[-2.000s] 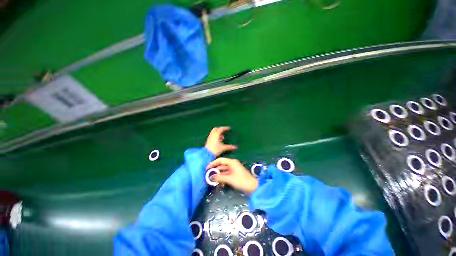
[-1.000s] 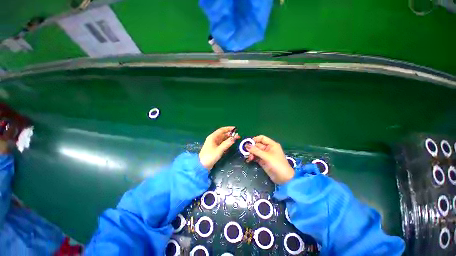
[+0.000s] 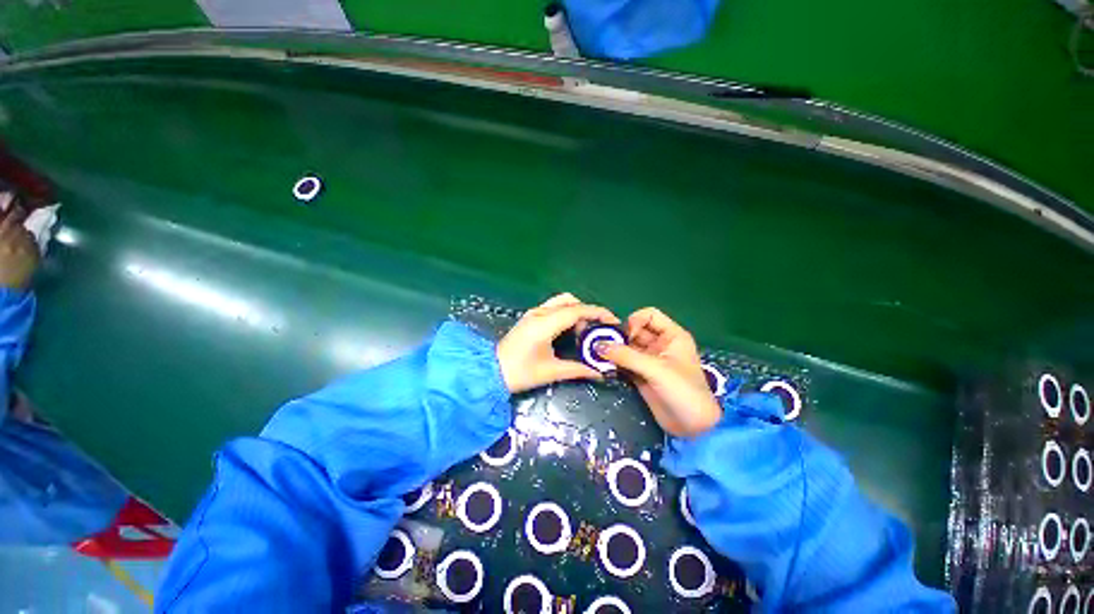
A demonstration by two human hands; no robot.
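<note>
A round module (image 3: 603, 348) with a white ring and dark centre is held between my two hands above the tray. My left hand (image 3: 554, 344) grips its left side, with a dark edge showing at the fingertips. My right hand (image 3: 667, 368) holds its right side, the thumb over its face. The blister tray (image 3: 576, 420) lies below, shiny and dark, with several white-ringed modules in rows and small gold-brown strips beside them. My sleeves cover parts of the tray.
A lone module (image 3: 307, 188) lies on the green conveyor belt (image 3: 720, 252). Stacked blister trays (image 3: 984, 504) stand at the right. Another person's hand (image 3: 17, 250) is at the left edge. A blue cloth (image 3: 642, 26) and white bottle (image 3: 559, 31) are at the back panel.
My hands have come together, and both now hold the module that my right hand held alone one second ago. The view has shifted, so the back rail sits higher in the picture.
</note>
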